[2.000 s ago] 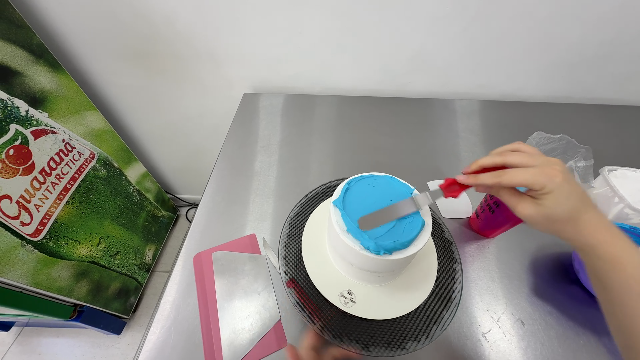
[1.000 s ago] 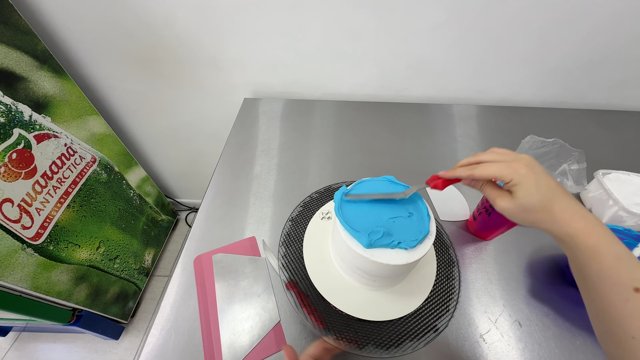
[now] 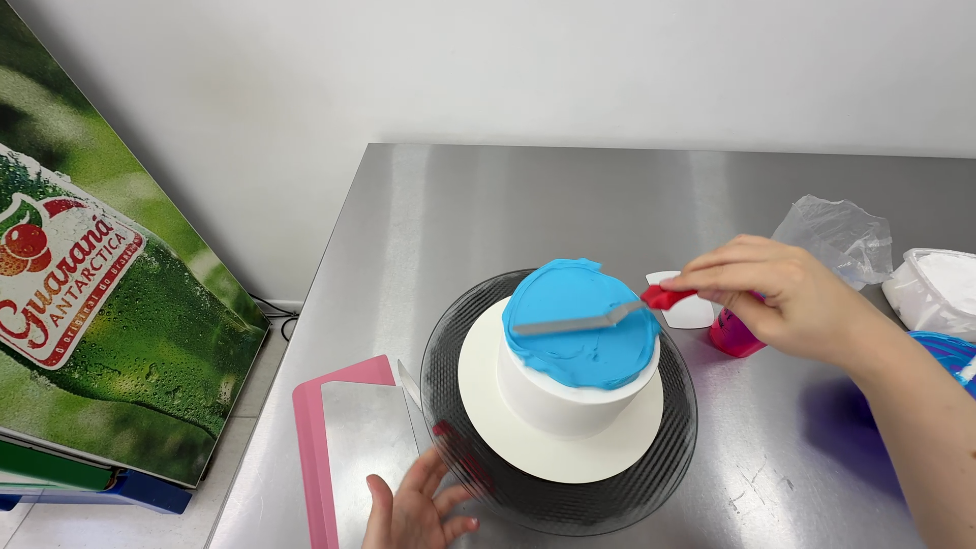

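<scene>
A round cake [image 3: 576, 404] with smooth white sides carries uneven blue frosting [image 3: 587, 351] on top, which overhangs the rim in places. It sits on a white cake board [image 3: 484, 412] over a round turntable [image 3: 610, 507] with a clear rim and dark textured surface. My right hand [image 3: 770, 293] grips the red handle of an offset spatula [image 3: 568, 325], whose metal blade lies across the blue frosting. My left hand [image 3: 423, 503], fingers spread and holding nothing, is at the turntable's lower left edge; whether a fingertip touches it I cannot tell.
A pink-edged metal scraper [image 3: 366, 435] and a blade tip [image 3: 408, 381] lie left of the turntable. On the right stand a pink cup [image 3: 736, 332], a white plastic piece [image 3: 690, 305], clear plastic wrap [image 3: 839, 236], a tub of white cream [image 3: 938, 290] and a bowl of blue frosting [image 3: 942, 354].
The blue frosting has spread wider and now hangs over the rim. My left hand has come further into view with its fingers spread. The spatula's blade has changed its place on the top.
</scene>
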